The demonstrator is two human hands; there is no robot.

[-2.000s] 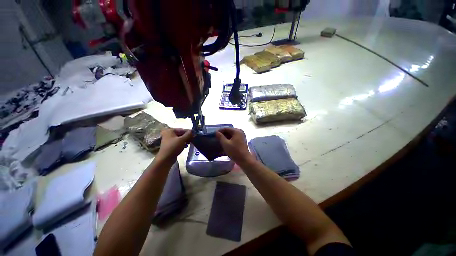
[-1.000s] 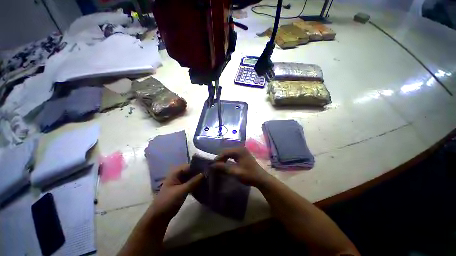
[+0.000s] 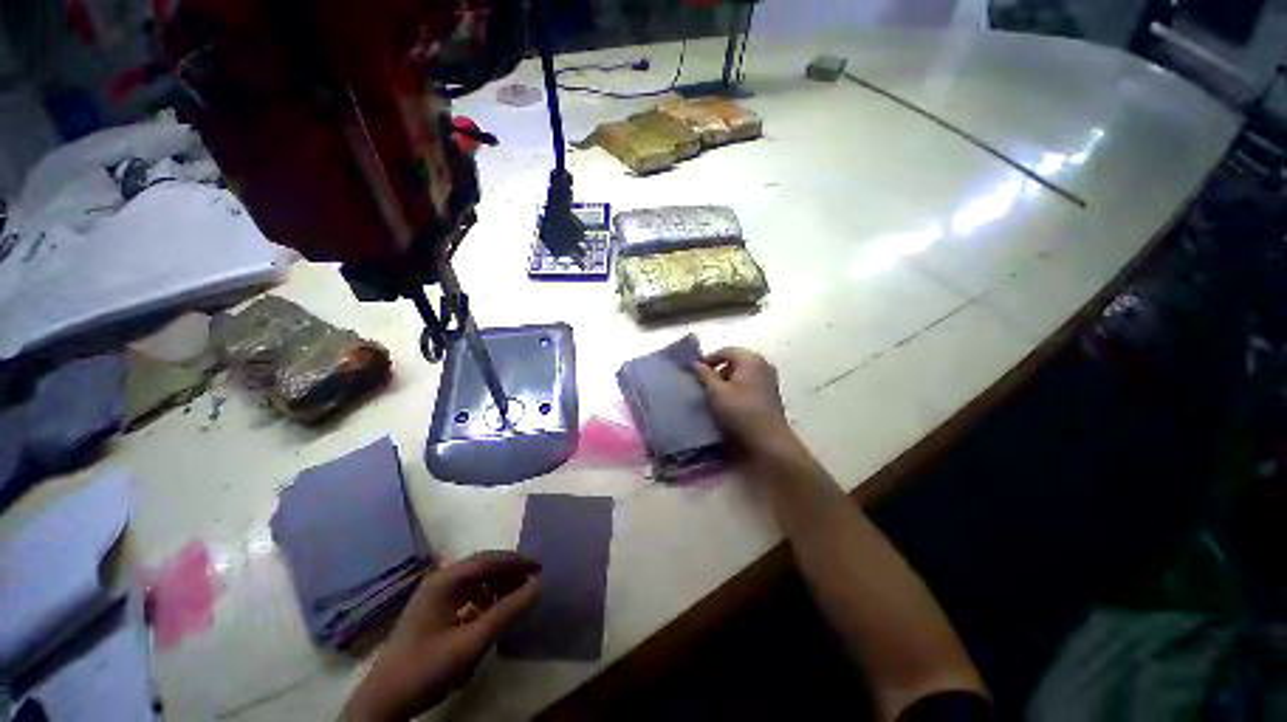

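Note:
A flat grey-purple cut piece [image 3: 568,581] lies on the table near the front edge. My left hand [image 3: 459,621] is at its left edge, thumb and fingertips close together; whether they grip it is unclear. My right hand [image 3: 741,402] pinches the upper right corner of the right pile of grey pieces [image 3: 668,409], where the top looks slightly lifted. The left pile of grey pieces [image 3: 350,529] lies beside my left hand, its lower edges fanned. The red cutting machine [image 3: 332,134] hangs over its metal base plate [image 3: 504,449], with nothing on the plate.
Taped weights lie behind the plate, one gold [image 3: 692,282], and a brown one [image 3: 304,360] is at the left. A calculator [image 3: 570,258] sits under a black cable. Pink scraps [image 3: 184,592], paper sheets [image 3: 57,564] and white fabric [image 3: 134,261] are left. A long thin stick [image 3: 967,138] lies far right.
My hands have moved apart and no longer hold the dark pieces between them. My right hand has gone to the right pile. A single piece lies flat in front. The view has shifted right.

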